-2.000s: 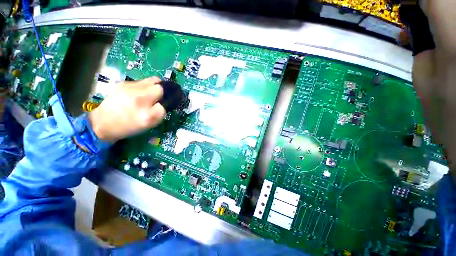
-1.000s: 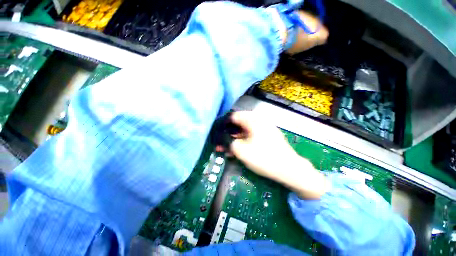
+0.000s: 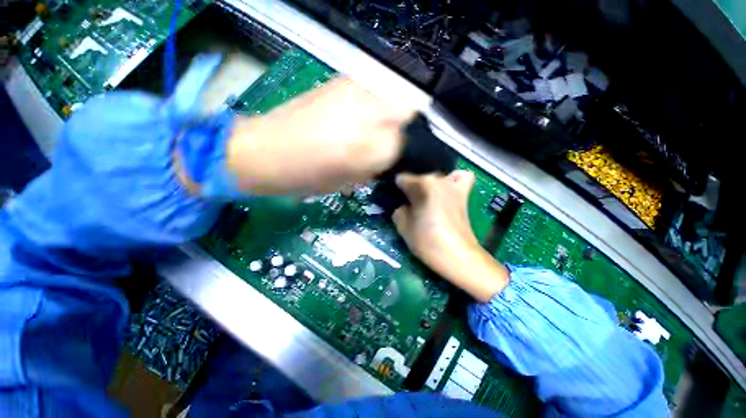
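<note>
A green circuit board (image 3: 327, 294) lies flat below my hands, with small round cans (image 3: 280, 269) near its near edge. My left hand (image 3: 327, 139) reaches in from the left over the board's far half, with a blue strap at the wrist. My right hand (image 3: 440, 227) comes from the lower right, and its fingers meet my left fingertips. Black finger cots cover the fingertips. They and the blur hide whether either hand holds a part.
Pale metal rails (image 3: 270, 326) run along both board edges. Behind the far rail are dark bins with yellow parts (image 3: 617, 184), pale flat pieces (image 3: 556, 77) and grey-green pieces. A lower box of grey-green parts (image 3: 172, 331) sits below the near rail.
My left hand has come back from the bins behind the line to the board and now meets my right hand. The view has shifted and tilted. My right hand stays over the board.
</note>
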